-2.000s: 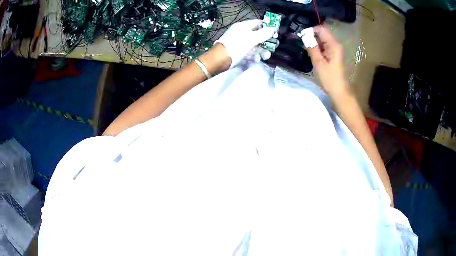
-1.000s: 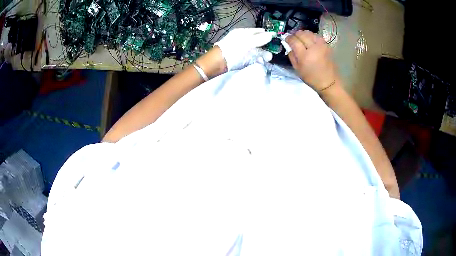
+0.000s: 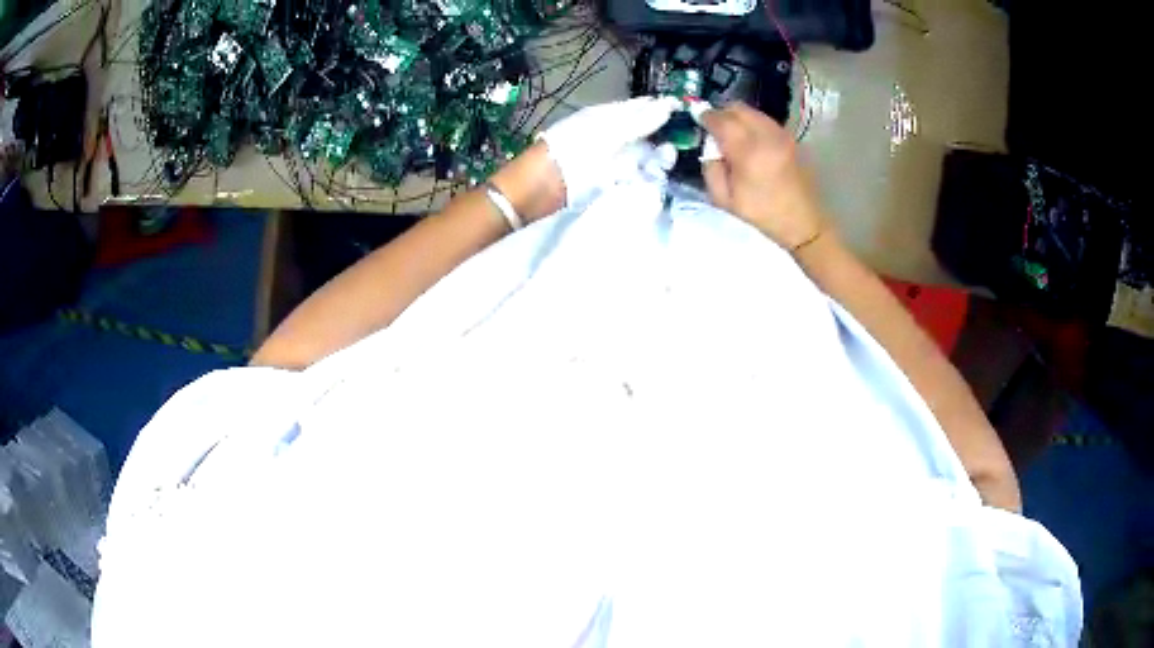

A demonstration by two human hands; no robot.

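A small green circuit board (image 3: 687, 86) shows over a black housing (image 3: 756, 76) near the top centre. My left hand (image 3: 605, 146), in a white glove, grips the board's left side. My right hand (image 3: 753, 155), bare with white finger cots, is at the board's right edge, fingertips pinched where a bit of red wire shows. The fingers hide what exactly is pinched. A second black housing (image 3: 829, 19) with a pale silver part lies just beyond, with a thin red wire beside it.
A large tangled pile of green boards (image 3: 342, 95) lies on the tan bench (image 3: 873, 190) at left. Orange-red handled pliers (image 3: 101, 158) lie far left, near a black item (image 3: 48, 114). Dark stacked housings (image 3: 993, 222) stand at right. A red bin (image 3: 930, 304) shows below.
My right hand has come in from the right to the board's edge, and has stayed there over the last second. The view has shifted slightly, showing more of the bench.
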